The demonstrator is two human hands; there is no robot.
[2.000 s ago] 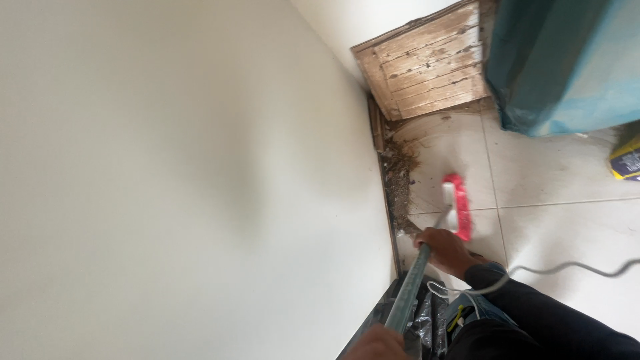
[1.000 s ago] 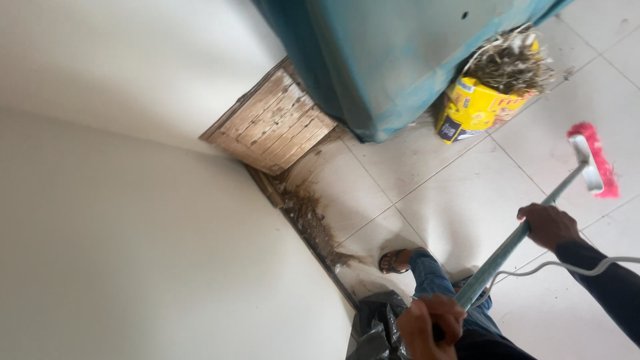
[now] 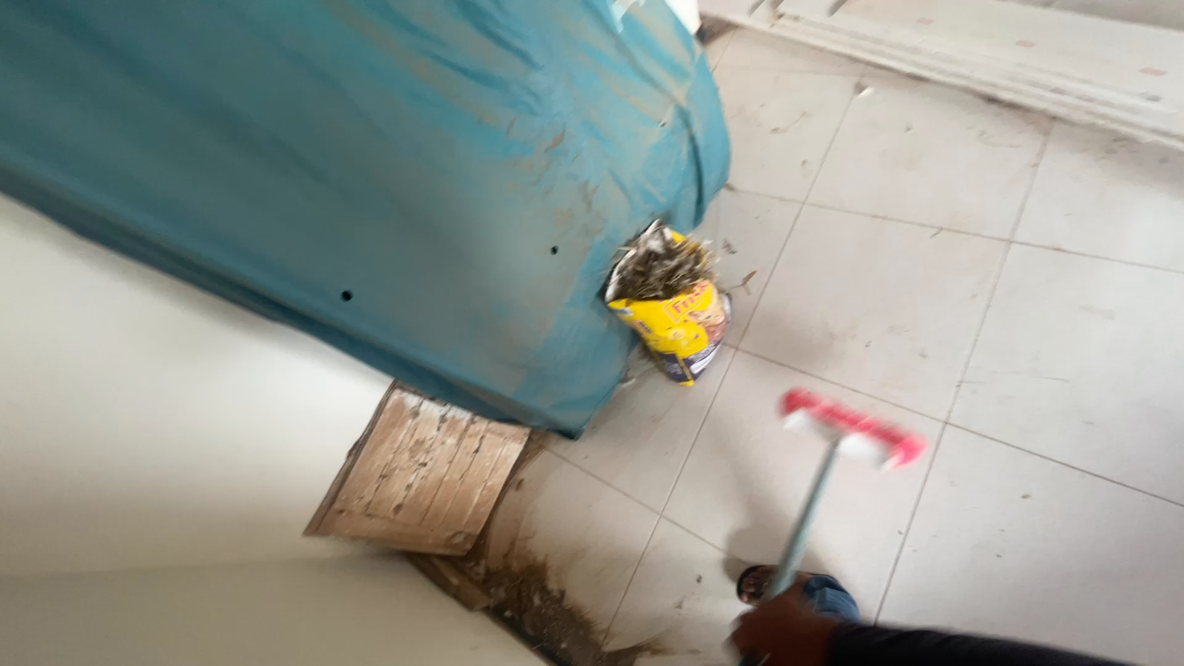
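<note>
My right hand (image 3: 784,631), coming from a dark sleeve at the bottom edge, is closed around the grey-green handle of a broom (image 3: 807,523). The broom's white head with red-pink bristles (image 3: 856,428) is over the tiled floor, slightly blurred. My left hand is out of view. Up and left of the broom head, a yellow printed bag (image 3: 683,324) filled with dry plant debris leans by a blue-covered object. Dark dirt and litter (image 3: 546,601) lie along the wall base at the bottom.
A large object under a blue cover (image 3: 444,213) spans the upper left. A worn wooden panel (image 3: 421,472) rests at the wall (image 3: 166,444). My sandalled foot (image 3: 757,583) stands beside the handle. White ledges (image 3: 999,55) run along the top right.
The view has swung far toward the blue-covered object and bag. My right hand still holds the broom; my left hand, on the handle's end earlier, has left the view.
</note>
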